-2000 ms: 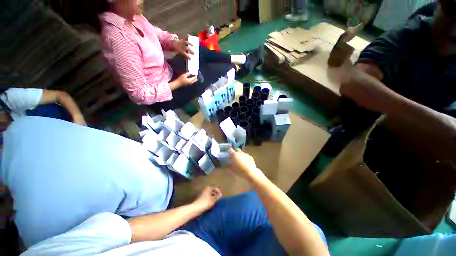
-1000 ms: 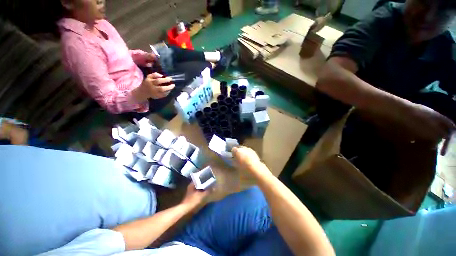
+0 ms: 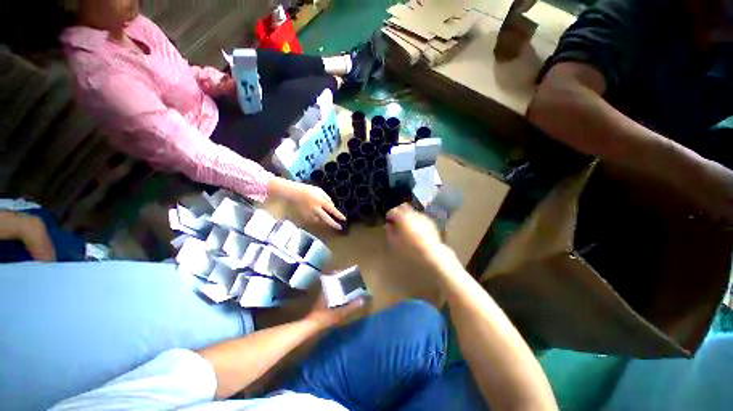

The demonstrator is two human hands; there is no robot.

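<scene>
My left hand (image 3: 331, 311) holds a small white carton (image 3: 343, 287) with its flaps open, above my knee. My right hand (image 3: 414, 231) is at the near edge of the cluster of upright black cylinders (image 3: 359, 181). Its fingers are bent and blurred, and I cannot tell whether they grip a cylinder. A group of open-flapped white cartons (image 3: 245, 249) stands left of my left hand. White cartons with blue print (image 3: 309, 148) stand behind the cylinders on the left. More white cartons (image 3: 415, 164) stand on the right, beside a blurred pale carton (image 3: 444, 202).
A person in a pink shirt (image 3: 153, 104) reaches a hand (image 3: 305, 202) to the cylinders and holds a printed carton. A brown cardboard sheet (image 3: 474, 189) lies underneath. A large open brown box (image 3: 595, 301) stands right, with another person's arm over it. Flat cardboard lies beyond.
My right hand has left the open carton in front of the cylinders and moved up to them. That carton is gone from there. The pink-sleeved person's hand has come in to the cylinders.
</scene>
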